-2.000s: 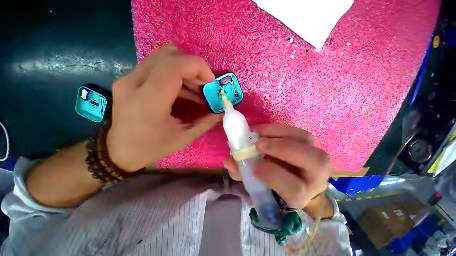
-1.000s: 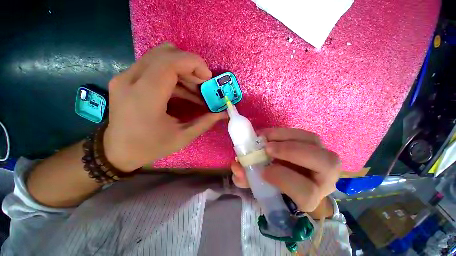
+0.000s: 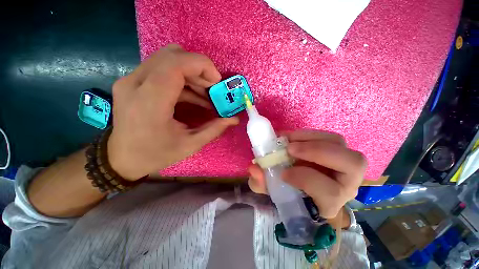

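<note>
My left hand [image 3: 157, 107] holds a teal housing [image 3: 225, 105] by its left side between thumb and fingers, open side up, with small dark and silver parts inside. My right hand [image 3: 320, 171] grips the glue syringe [image 3: 261, 135] around its cream band like a pen. The yellowish needle tip [image 3: 248, 101] is at the right inner side of the housing; whether it touches cannot be told. The dark green cap [image 3: 320, 237] is on the syringe's rear end. A second teal housing [image 3: 95, 111] lies open side up on the dark green bench, left of my left hand.
The pink-red mat [image 3: 325, 100] lies under my hands, with a white paper [image 3: 328, 21] at its top. A white cable [image 3: 5, 147] is at the left edge. A blue object [image 3: 379, 194] and a cardboard box [image 3: 402, 234] show below right. Dark equipment [image 3: 440, 156] stands at right.
The syringe and my right hand have moved right, and the needle tip has shifted from the housing's middle to its right side. The held housing has moved slightly left.
</note>
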